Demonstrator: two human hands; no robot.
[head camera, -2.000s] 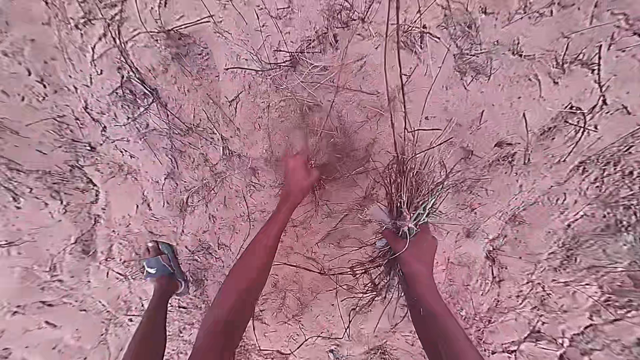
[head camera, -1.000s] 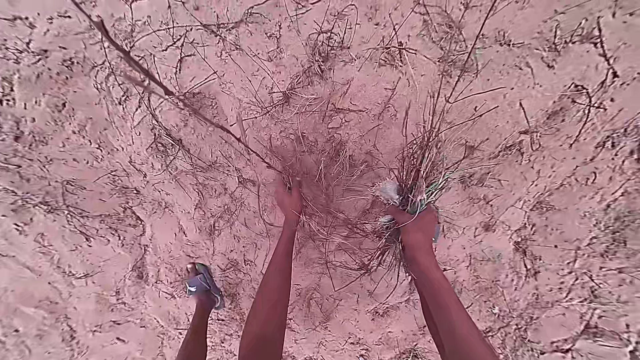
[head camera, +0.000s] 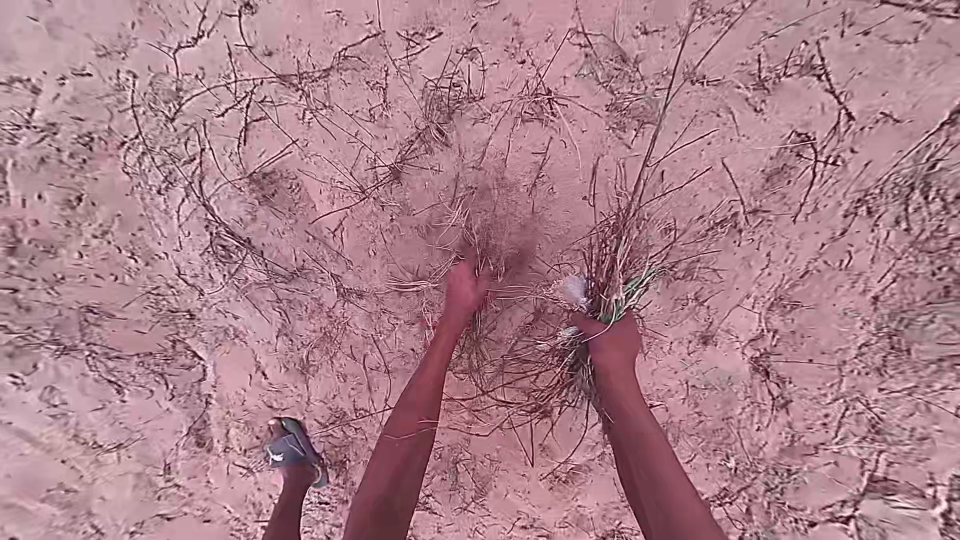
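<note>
My right hand (head camera: 616, 341) is closed around a bundle of dry grass and twigs (head camera: 619, 247), with some green stems in it and long stalks that reach toward the top of the view. A small whitish thing (head camera: 576, 291), too blurred to name, shows at the bundle's left side by my thumb. To the left, my left hand (head camera: 466, 289) is at a blurred tuft of fine dry grass (head camera: 487, 225) low over the sand. Its fingertips are hidden in the blur, so its grip cannot be made out.
Sandy ground (head camera: 360, 255) strewn with dry twigs and grass surrounds both hands. A foot in a dark slide sandal (head camera: 294, 450) stands at the lower left. More dry branches (head camera: 232, 232) lie on the ground at the left.
One second ago my left hand held a long thin stick slanting to the upper left; that stick no longer shows in it. My right hand keeps its hold on the bundle.
</note>
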